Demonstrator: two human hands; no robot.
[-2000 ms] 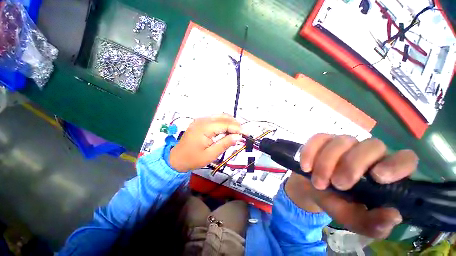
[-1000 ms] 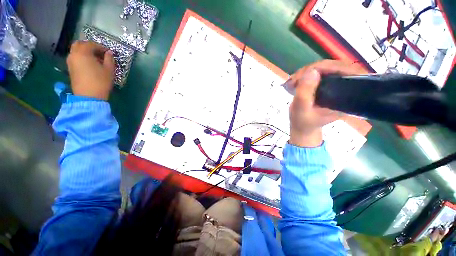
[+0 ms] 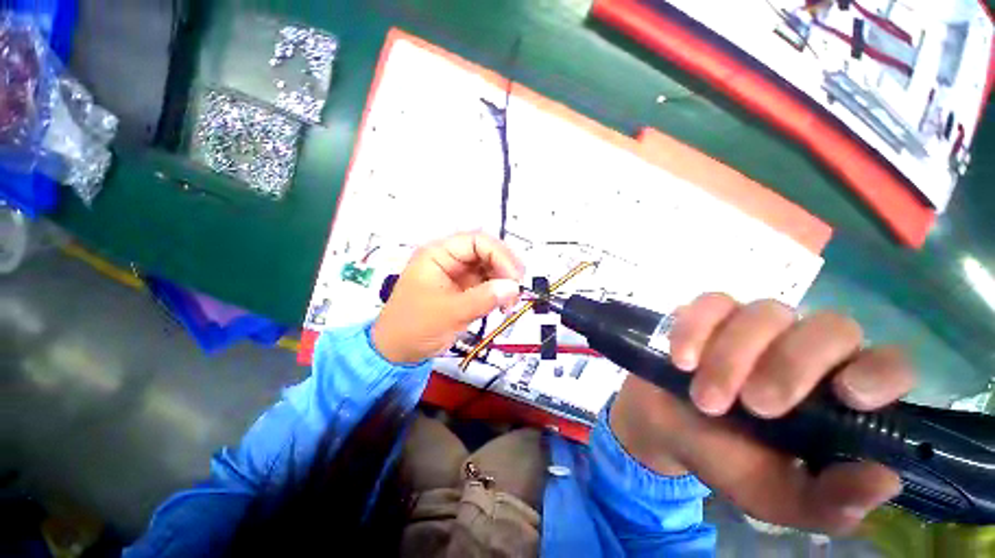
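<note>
My right hand (image 3: 764,403) grips a black electric screwdriver (image 3: 644,343) held level above the lower right of a white back panel (image 3: 426,131). My left hand (image 3: 447,294) is over the panel's lower part, its thumb and index finger pinched at the screwdriver's tip. Something tiny is between the fingertips; a screw cannot be made out clearly. Yellow-black wires (image 3: 502,336), black tape pieces (image 3: 548,341) and red wires lie on the panel below the tip. A small green circuit board (image 3: 358,273) is left of my left hand. A long black cable (image 3: 504,164) runs up the panel.
Screw trays (image 3: 247,140) lie on the green bench (image 3: 120,234) at the upper left. Plastic bags (image 3: 76,142) are at the far left. A second panel (image 3: 916,153) on a red foam pad (image 3: 764,109) is at the upper right. A blue-purple bin (image 3: 213,316) shows below the bench edge.
My left hand has moved from the screw trays back over the panel. My right hand has lowered, and the screwdriver's tip now meets the left fingertips. The second panel appears higher and closer.
</note>
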